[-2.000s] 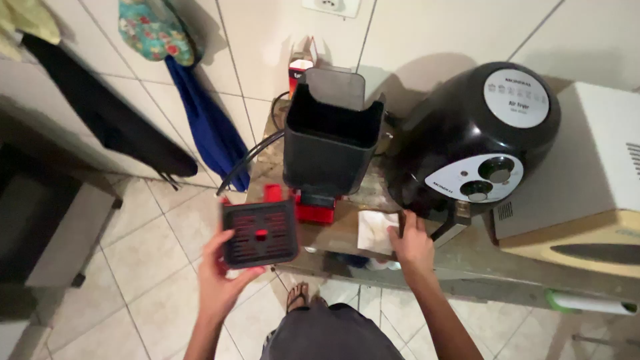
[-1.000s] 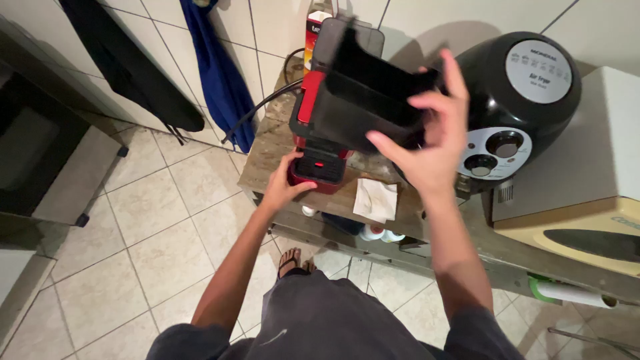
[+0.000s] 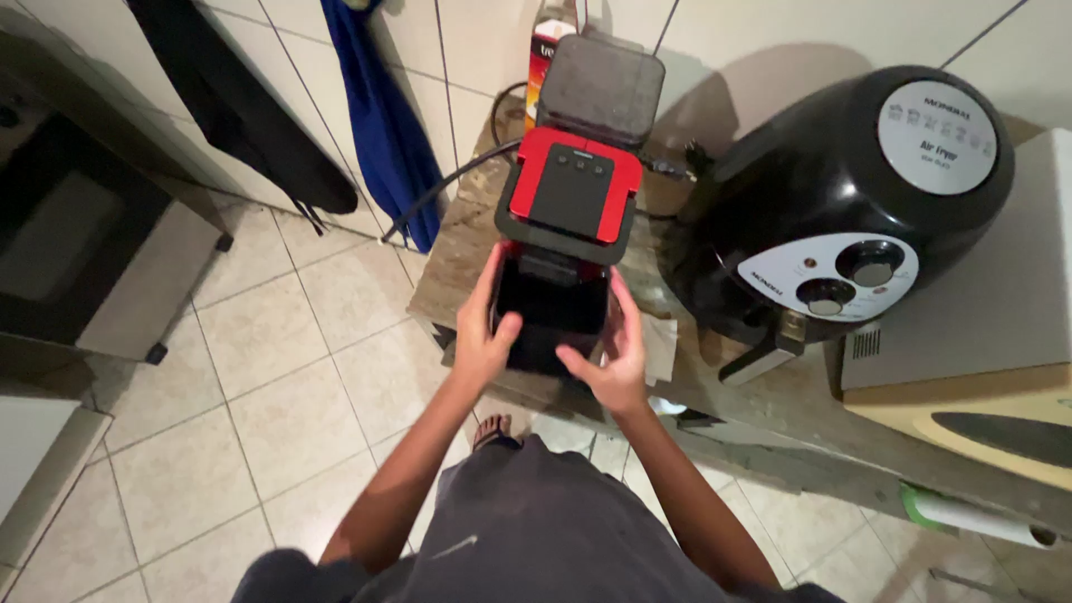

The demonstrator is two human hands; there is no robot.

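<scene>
Both hands grip a black plastic bin [image 3: 551, 322] at the near side of a red and black coffee machine [image 3: 578, 184]. On the bin's left side is my left hand [image 3: 486, 331], thumb over the near rim. My right hand [image 3: 615, 347] clasps its right side in the same way. The bin's mouth faces up and its inside is dark. Its far edge lies under the machine's overhanging head. Behind the head a smoky translucent lid [image 3: 600, 88] stands raised. A folded white cloth or napkin [image 3: 663, 347] lies partly behind my right hand.
A black Mondial air fryer [image 3: 837, 201] stands right of the machine on the worn wooden counter [image 3: 452, 268], with a white and cream appliance [image 3: 963, 360] beyond. A red carton [image 3: 543, 59] stands behind. A black cable [image 3: 452, 180] runs off left, near hanging blue cloth [image 3: 381, 126].
The black bin, held up in my right hand a second ago, is now low at the machine's near side between both hands. The machine's red top has come into full view.
</scene>
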